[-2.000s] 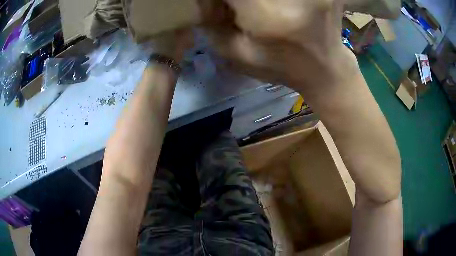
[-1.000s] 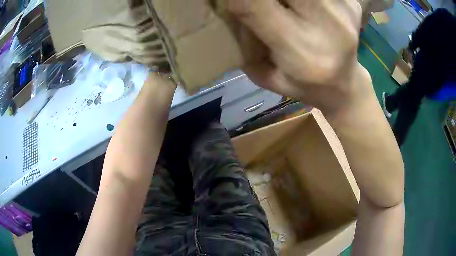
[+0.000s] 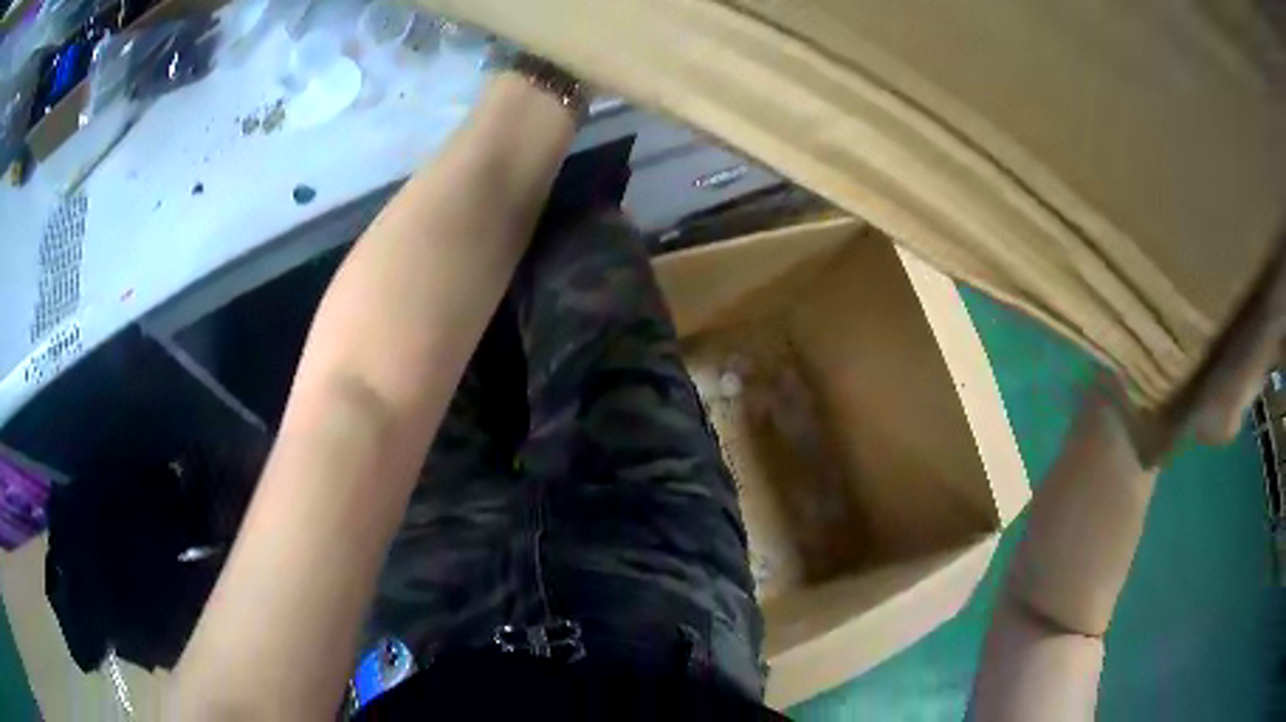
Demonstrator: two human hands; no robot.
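Observation:
A large brown cardboard carton (image 3: pixel 1015 155) is held up close to the camera, tilted, across the upper right. My right hand (image 3: pixel 1248 370) grips its lower right edge, partly cut off at the picture's edge. My left forearm, with a dark bracelet, reaches up to the carton's left side; my left hand is hidden behind it. Translucent whitish fan blades (image 3: pixel 325 88) lie on the white table (image 3: pixel 240 233) at the upper left. I cannot see inside the held carton.
A large open carton (image 3: pixel 973 402) stands on the green floor (image 3: pixel 1051 353) beside my right leg, with a few pale pieces inside. Dark specks lie on the table. Clear plastic bags (image 3: pixel 127 71) and a thin pale stick (image 3: pixel 99 158) are at the upper left.
The carton has moved right and closer to the camera, with my right hand moving right and down. The view has shifted. The person at the right has gone out of sight.

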